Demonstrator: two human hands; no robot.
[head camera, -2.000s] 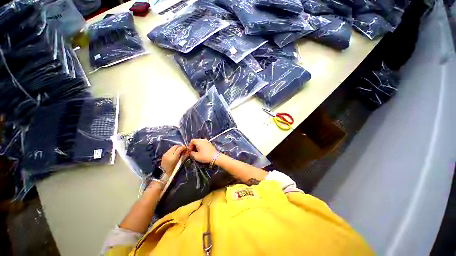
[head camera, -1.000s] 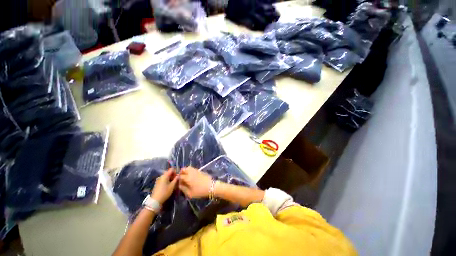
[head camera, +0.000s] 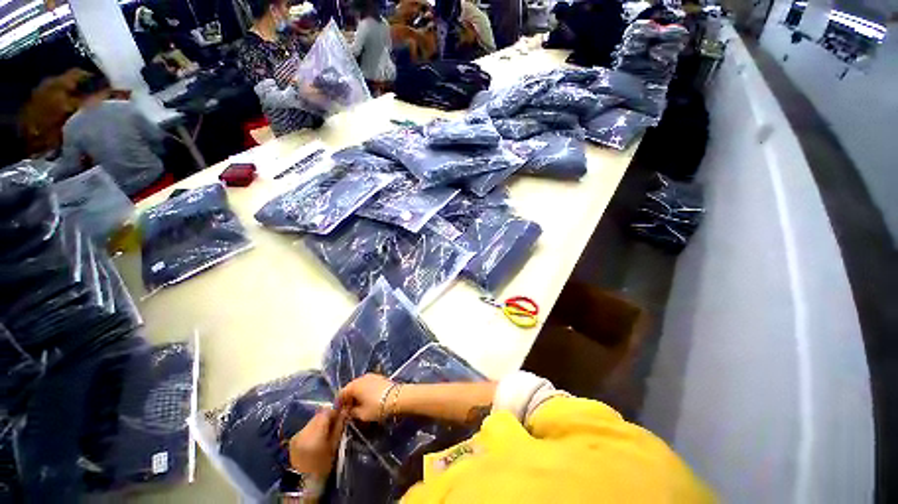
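Observation:
A bundle of dark navy garments in clear bags (head camera: 379, 335) lies at the table's near edge, pinched at its middle. A pale cord (head camera: 415, 360) crosses its right part. My left hand (head camera: 313, 445) and my right hand (head camera: 366, 397) meet at the pinched middle, fingers closed together there. What the fingertips grip is too small to tell; the cord between them is not clearly seen. The lower part of the bundle is partly hidden by my hands and right forearm.
Red-and-yellow scissors (head camera: 519, 312) lie right of the bundle. Loose bagged garments (head camera: 394, 251) cover the table beyond. A tall stack (head camera: 59, 285) stands left. A brown carton (head camera: 591, 320) is below the right edge. A person (head camera: 281, 74) holds a clear bag across the table.
The view has tilted up, showing people and more of the room. My hands stay together at the bundle's pinched middle; the left hand now sits slightly lower than the right.

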